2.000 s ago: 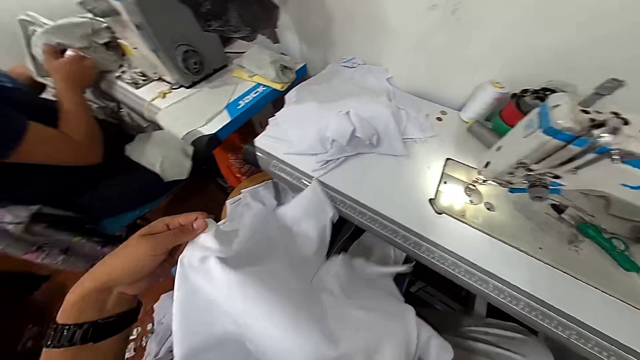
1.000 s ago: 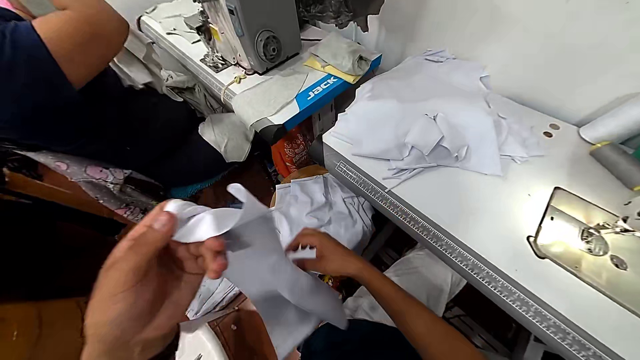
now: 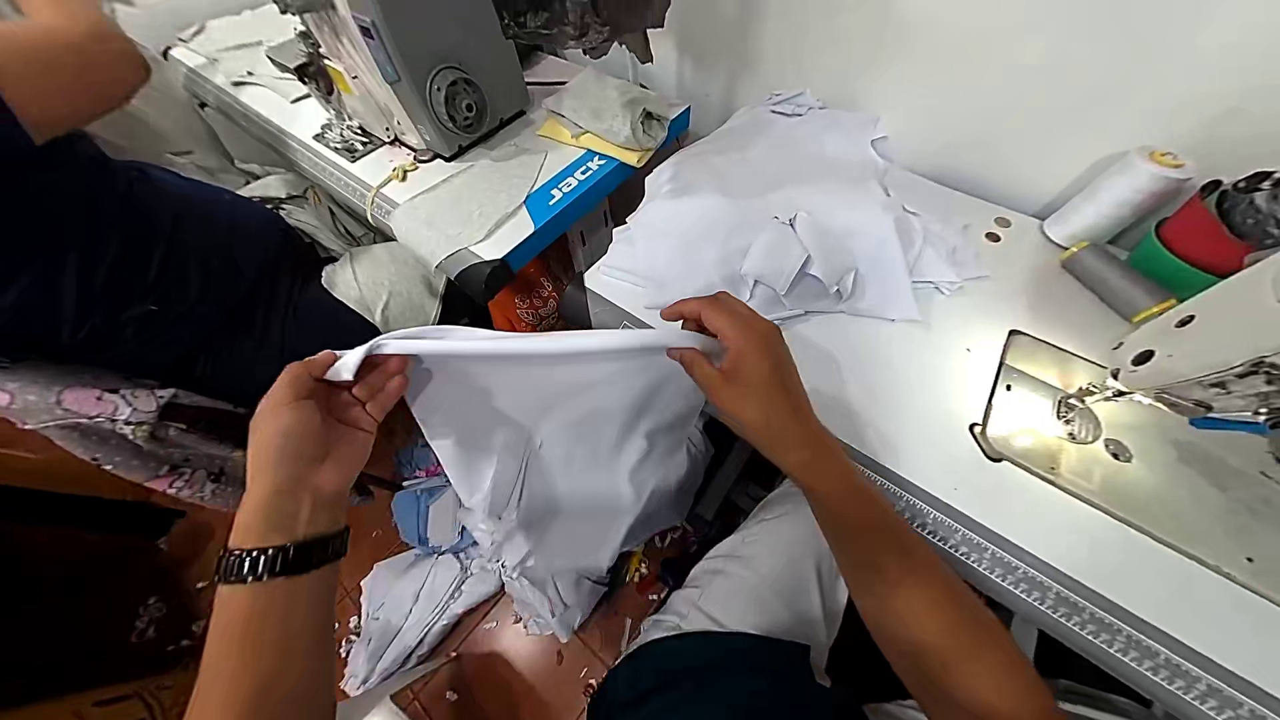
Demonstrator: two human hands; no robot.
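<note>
A piece of white fabric [image 3: 560, 430] hangs stretched between my two hands, its folded upper edge nearly level. My left hand [image 3: 325, 430] grips the left end of that edge, palm up, with a dark link bracelet on the wrist. At the right end, my right hand [image 3: 745, 375] pinches the edge between thumb and fingers, in front of the table's near edge. A pile of white cut fabric pieces [image 3: 780, 210] lies on the white sewing table [image 3: 900, 390] beyond my right hand.
A sewing machine [image 3: 1200, 370] with its lit needle plate stands at right, beside thread cones [image 3: 1120, 195]. Another sewing machine [image 3: 430, 80] stands at upper left, by a co-worker in dark clothing [image 3: 150, 240]. More white fabric [image 3: 430, 600] lies low, near the tiled floor.
The white fabric, bunched in my left hand one second ago, is now spread between both hands. My right hand has risen to its upper edge.
</note>
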